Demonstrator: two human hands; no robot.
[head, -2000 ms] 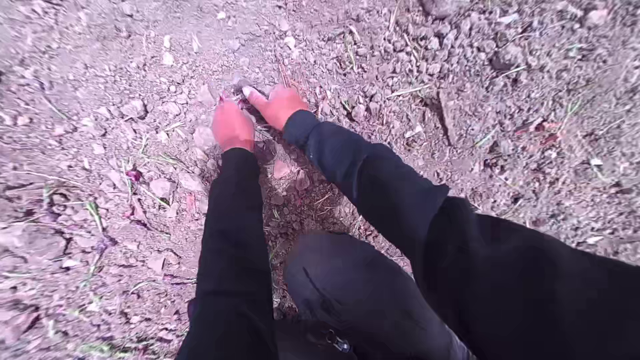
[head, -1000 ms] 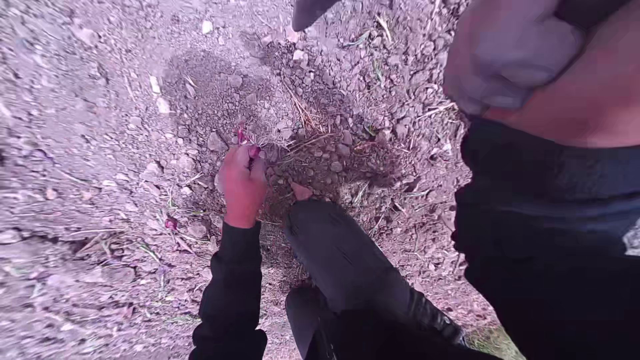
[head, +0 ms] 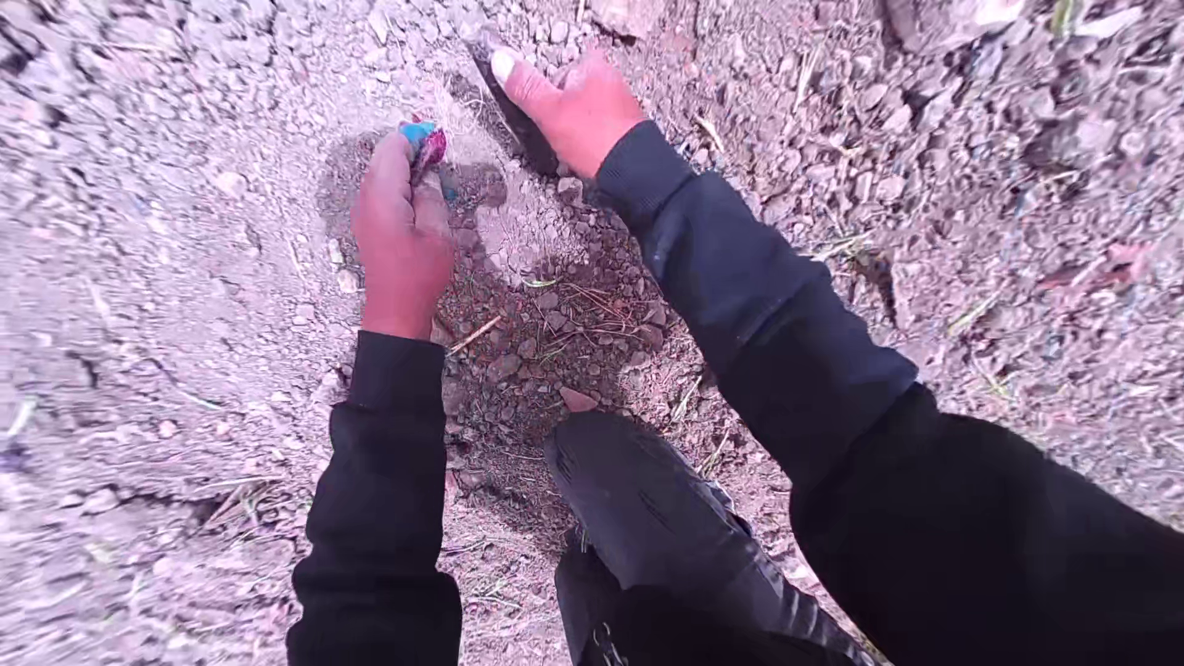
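My left hand [head: 402, 236] is at the upper left, low over the soil, its fingers closed around a small magenta and blue item [head: 425, 143] whose kind I cannot tell. To its right, my right hand [head: 583, 106] grips a dark, flat, elongated tool [head: 518, 116], with the thumb laid along it. The tool slants from upper left to lower right against pale, loose soil [head: 527, 227]. Whether it is a blade or a handle part cannot be told. A darker patch of soil lies beside my left fingers.
Stony, dry soil with clods surrounds both hands. My dark-trousered knee [head: 620, 481] is at the lower middle, just below a reddish stone [head: 578, 400]. Dry stalks [head: 476, 335] lie between the forearms. A larger rock [head: 629, 14] sits at the top edge.
My right hand, raised at the upper right one second ago, is down at the soil with the dark tool. My left hand stays low, and blue shows at its fingertips beside the magenta.
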